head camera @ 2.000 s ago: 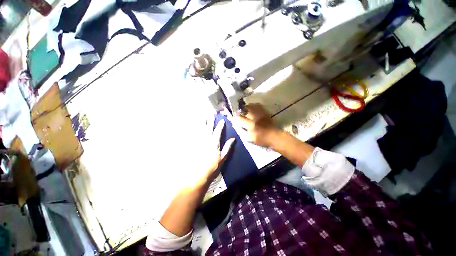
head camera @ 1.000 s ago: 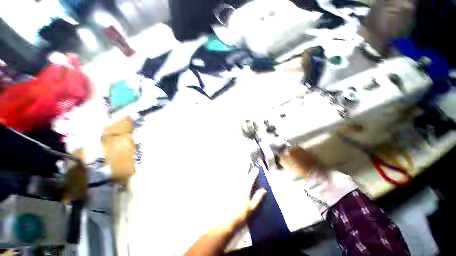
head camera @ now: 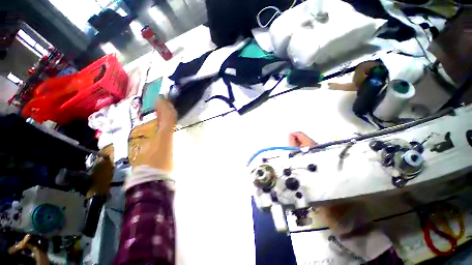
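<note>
The navy panel (head camera: 270, 238) lies under the head end of the white sewing machine (head camera: 336, 173), beside the presser area, its lower part cut off by the picture's edge. My left hand (head camera: 164, 132) is blurred, off the panel, stretched over the brown cardboard piece (head camera: 141, 140) near the green piece (head camera: 151, 96); whether it holds anything cannot be told. My right hand (head camera: 339, 215) is under the machine arm, mostly hidden and dim; fingertips show beyond the arm. Its grip cannot be told.
Red-and-yellow-handled scissors (head camera: 440, 233) lie right under the arm. Dark and white cut pieces (head camera: 233, 77) lie at the back, with a white bundle (head camera: 315, 31) behind them. A thread cone (head camera: 396, 98) stands behind the machine. A red basket (head camera: 106, 85) and a teal-wheeled machine (head camera: 47, 216) are left.
My left hand has left the navy panel and moved far left and back. My right hand has moved farther under the arm. The view has swung up and left.
</note>
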